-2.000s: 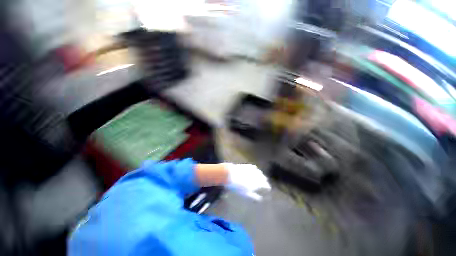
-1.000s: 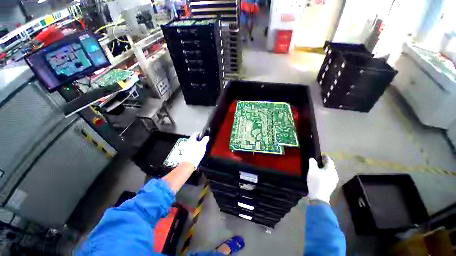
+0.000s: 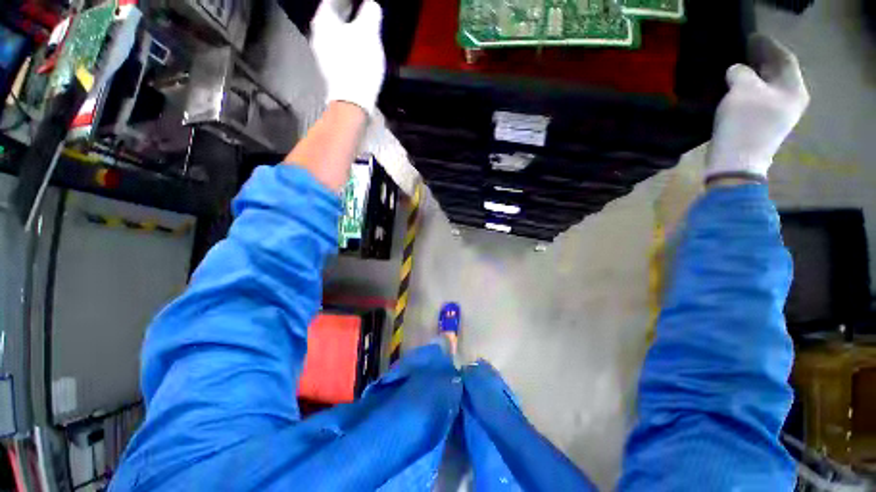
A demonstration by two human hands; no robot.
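Observation:
A stack of black totes (image 3: 596,130) with white labels stands in front of me at the top of the view, its far part cut off. Green circuit boards (image 3: 547,21) lie on a red liner (image 3: 576,69) in the top tote. My left hand (image 3: 348,56), in a white glove, is at the tote's left rim. My right hand (image 3: 761,110), in a white glove, is at its right rim. Both hands hold the top tote by its sides; some fingers are hidden.
A tote with a board (image 3: 353,204) and a red-topped box (image 3: 329,357) are on the left floor beside yellow-black tape (image 3: 403,288). A metal stool (image 3: 231,101) and grey cabinet (image 3: 125,307) stand further left. A black tote (image 3: 821,264) and a carton (image 3: 838,404) are at right.
The view has tipped down, so the tote stack sits higher in the picture and my legs show. Both hands remain at the top tote's sides.

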